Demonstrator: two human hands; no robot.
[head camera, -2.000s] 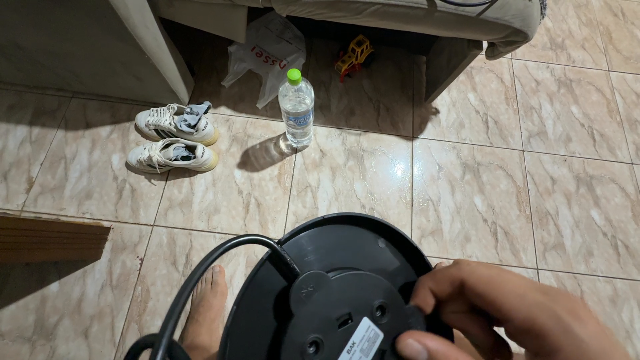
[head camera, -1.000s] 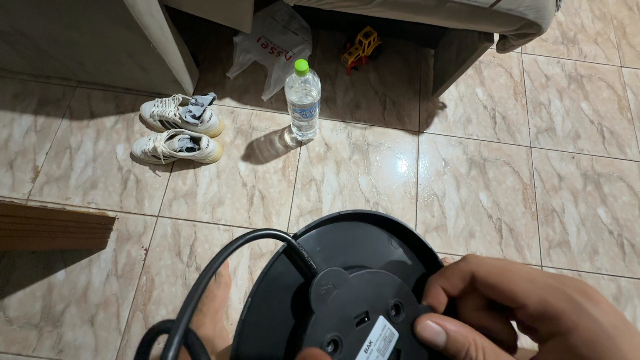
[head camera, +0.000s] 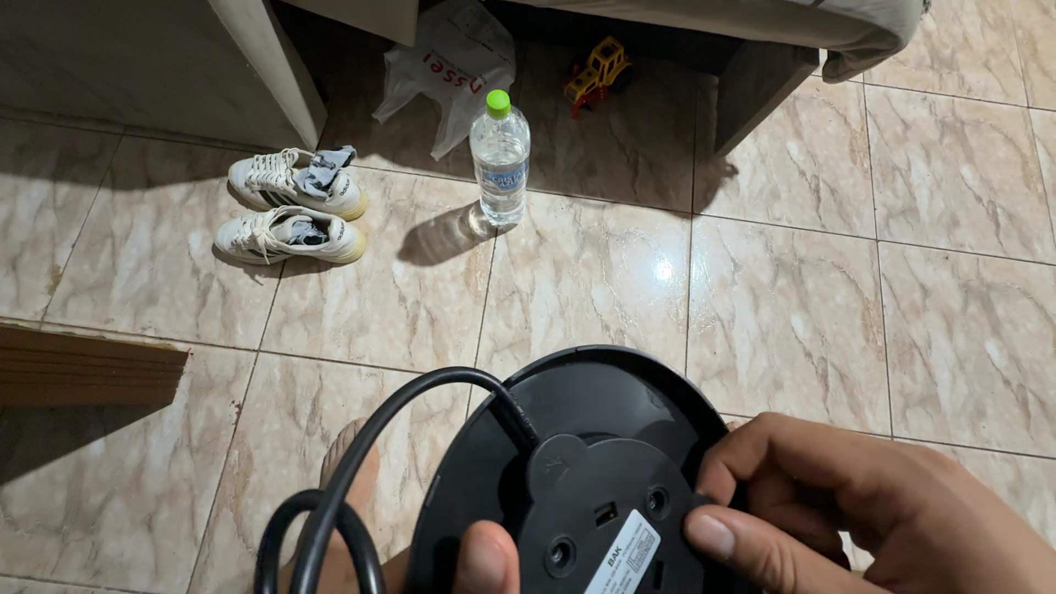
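A round black plastic appliance base with a raised centre disc, screw holes and a white label faces me at the bottom of the view. A thick black power cord comes out of its upper left side and loops down. My right hand pinches the right edge of the centre disc between thumb and index finger. Of my left hand, mainly the thumb shows, resting against the base at its lower left; the other fingers are hidden behind it.
White sneakers with socks inside lie on the tiled floor. Beside them stands a clear water bottle with a green cap. A plastic bag and a yellow toy tractor lie under the furniture. A wooden edge juts in from the left.
My left thumb has come into view at the lower left of the base. My right hand stays at the disc's right edge.
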